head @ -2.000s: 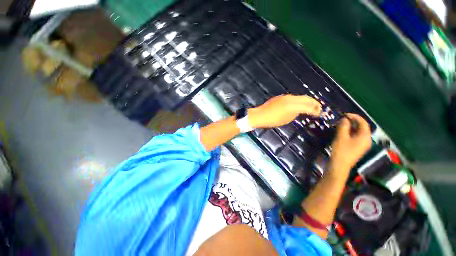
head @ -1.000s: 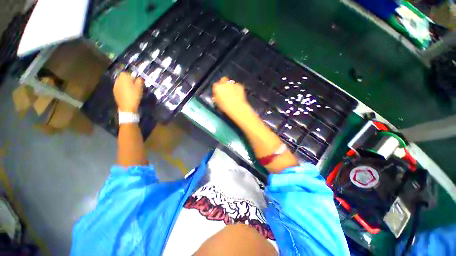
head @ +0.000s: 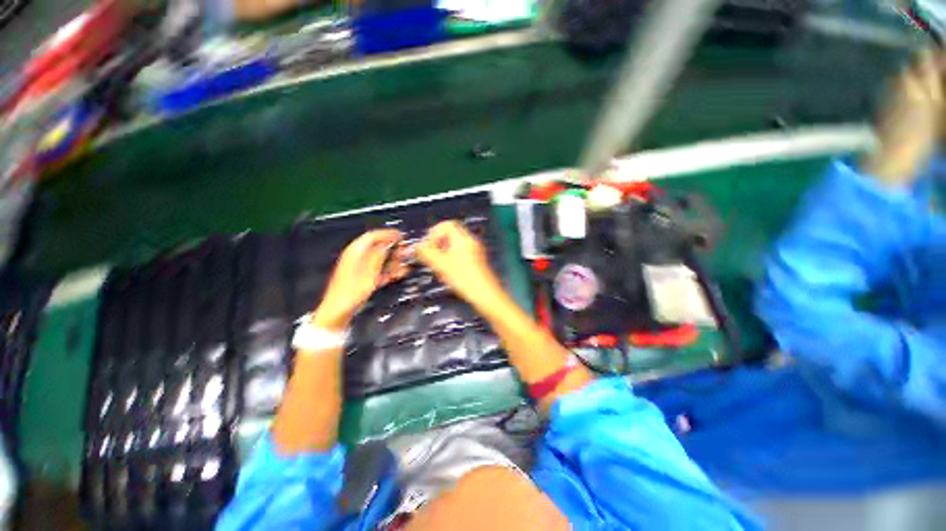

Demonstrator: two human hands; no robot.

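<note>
A shiny black blister tray [head: 415, 363] with square pockets lies in front of me. My left hand [head: 363, 272] and my right hand [head: 453, 255] are close together over its upper part, fingers bent. A tiny silvery part [head: 408, 250] shows between the fingertips; it is too blurred to tell its kind, and it seems pinched by both hands. Small bright bits lie in the pockets below the hands.
More black trays [head: 156, 384] lie at the left. Right of my tray are a black fan [head: 576, 287], red-orange bin edges [head: 664, 337] and a silvery rectangle [head: 678, 295]. A person in a blue smock [head: 845, 280] is at the right. A green line surface [head: 311, 171] runs behind.
The view has turned to the right. My hands, apart over the trays one second ago, are now together over the right-hand tray. Another person has come into view at the right.
</note>
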